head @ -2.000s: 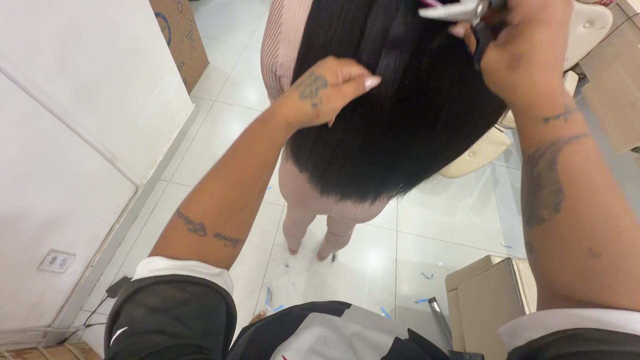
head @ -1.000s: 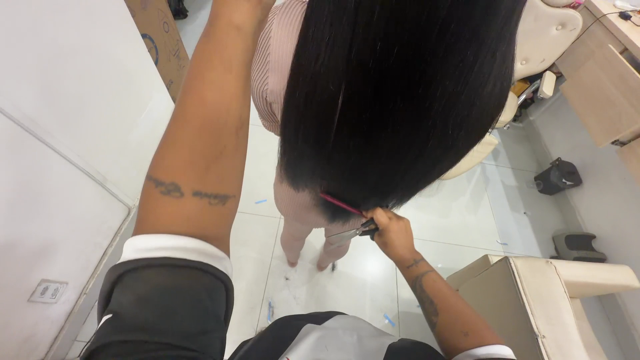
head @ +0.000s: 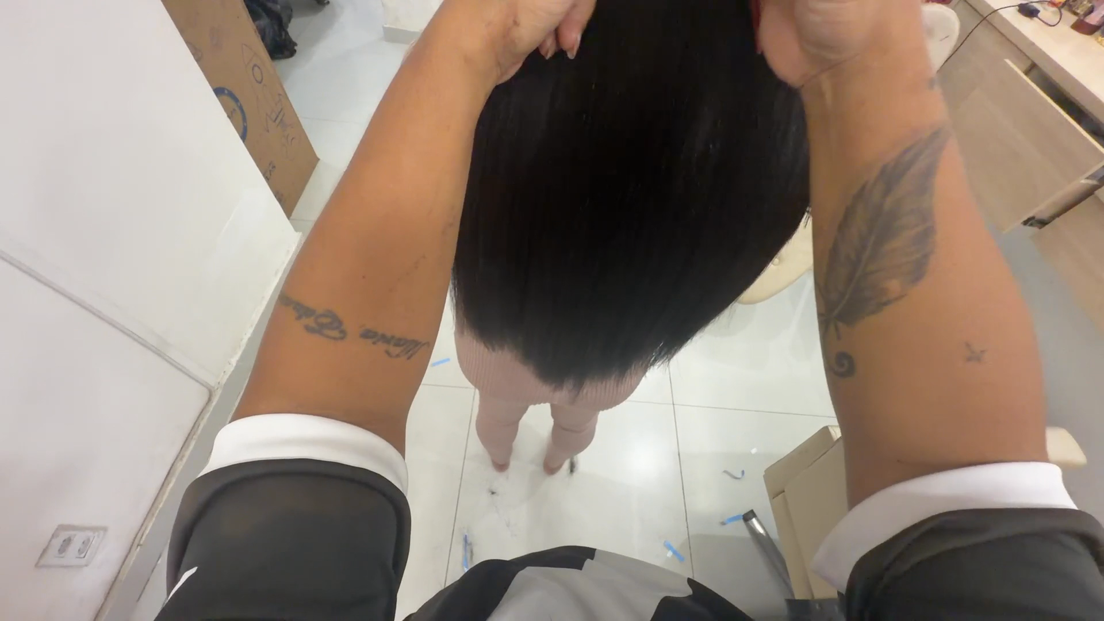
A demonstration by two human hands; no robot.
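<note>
Long, straight black hair (head: 621,207) hangs down the back of a standing person in a pink ribbed dress (head: 595,392). The hair's lower edge tapers toward the middle. My left hand (head: 539,34) is at the upper left side of the hair with fingers curled, partly cut off by the top edge. At the hair's upper right, my right hand (head: 811,39) is also cut off at the top, its fingers hidden. A small red edge shows beside it; what it belongs to cannot be told. No scissors are visible.
A cardboard box (head: 259,112) leans behind the white wall panel (head: 112,172) at left. At right stand a wooden counter with a drawer (head: 1018,138) and a cream chair part (head: 780,267). A beige box-shaped piece of furniture (head: 811,509) is lower right. Blue scraps (head: 674,552) lie on the tiles.
My right hand has moved up from the hair's lower edge, where it held scissors and a pink comb one second ago. My left hand is now partly visible beside the hair.
</note>
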